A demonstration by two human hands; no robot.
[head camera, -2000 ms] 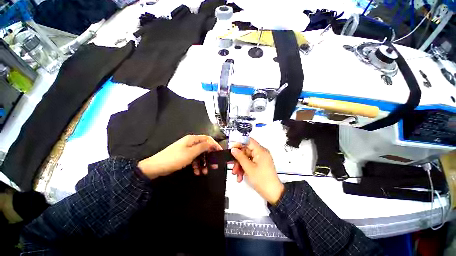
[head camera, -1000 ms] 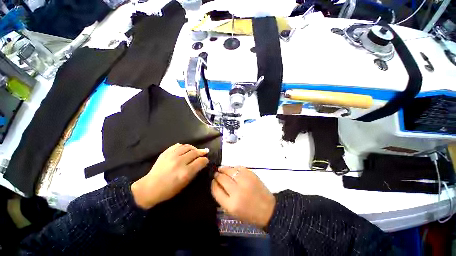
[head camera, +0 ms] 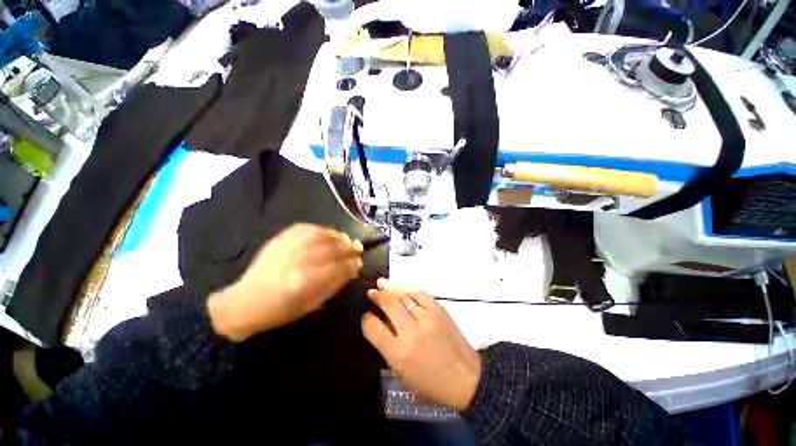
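A black cloth panel (head camera: 236, 228) lies on the white table left of and below the needle, its right edge by the presser foot (head camera: 384, 233). My left hand (head camera: 292, 274) is on the panel with fingers bent and fingertips together near the seam edge; it looks slightly blurred, and whether it pinches cloth is hidden. My right hand (head camera: 423, 335) lies just below and to the right, fingertips pinching the panel edge in line with the needle. More black cloth hangs down below both hands.
The white lockstitch machine (head camera: 559, 113) fills the right, with a black strap (head camera: 472, 113) over its head and a yellow-handled tool (head camera: 580, 179) along its front. Straps with metal buckles (head camera: 572, 253) lie under the arm. Waiting panels (head camera: 109, 187) lie at left. A ruler tape (head camera: 423, 402) marks the front edge.
Since two seconds ago, both hands have moved from beside the needle down and left, laying the panel edge by the foot. In the last second my left hand has lifted slightly and its fingers have curled.
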